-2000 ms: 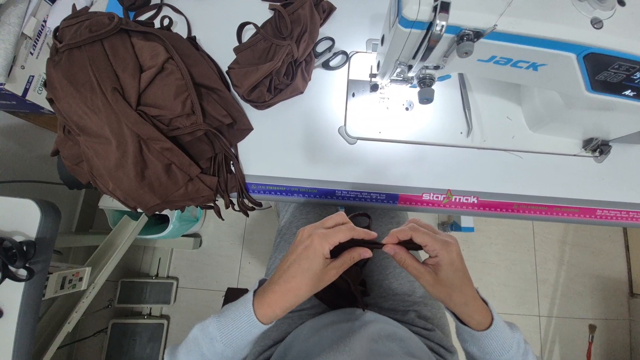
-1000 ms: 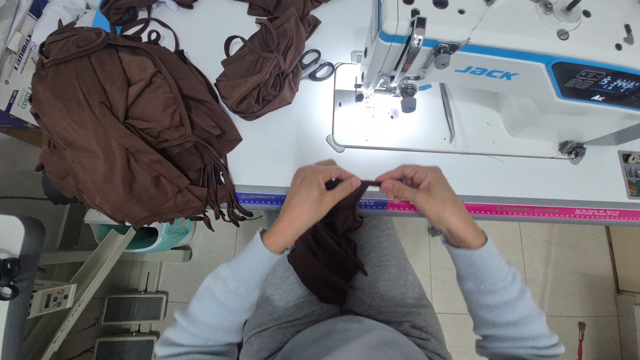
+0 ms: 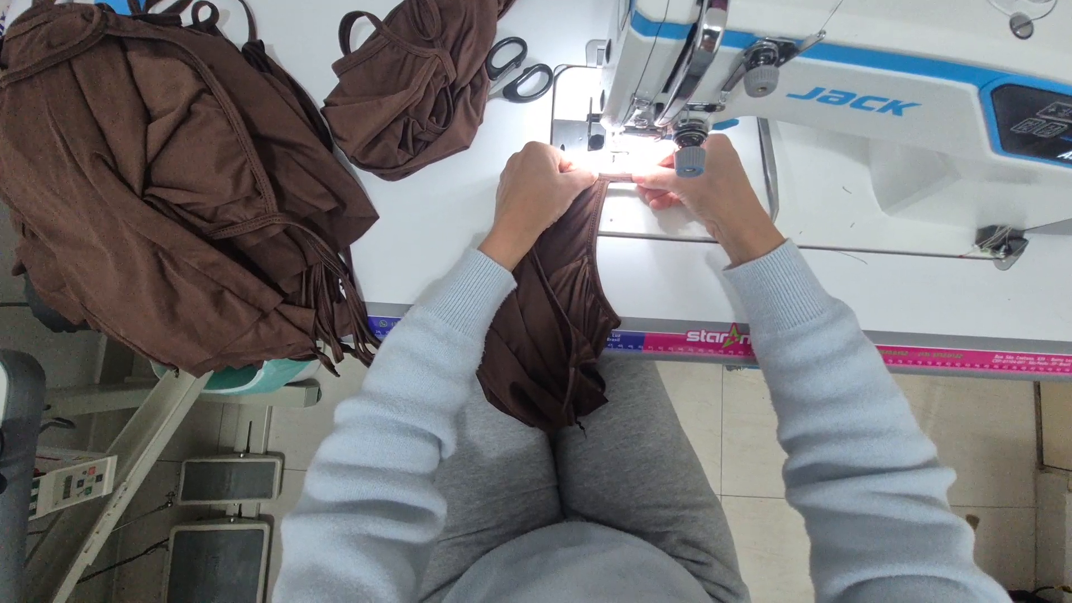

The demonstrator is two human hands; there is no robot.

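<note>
Close in front of the needle area of a Jack sewing machine (image 3: 846,92), my left hand (image 3: 543,191) pinches one end of a narrow strap edge of a brown fabric garment (image 3: 557,310). My right hand (image 3: 708,188) pinches the same strap on its right side, under the machine head, with some fingers partly hidden in the glare. The strap is stretched level between both hands, near the presser foot. From there the garment hangs over the front edge of the table onto my lap.
A large heap of brown garments (image 3: 159,184) covers the table's left end, its straps hanging over the edge. Another brown bundle (image 3: 410,92) lies nearer the machine, beside black-handled scissors (image 3: 521,74). A printed ruler tape (image 3: 921,356) runs along the table's front edge. Pedals (image 3: 230,479) stand on the floor.
Both hands have moved from over my lap up onto the machine bed beside the needle area, carrying the brown garment's strap with them. The garment now lies partly on the table.
</note>
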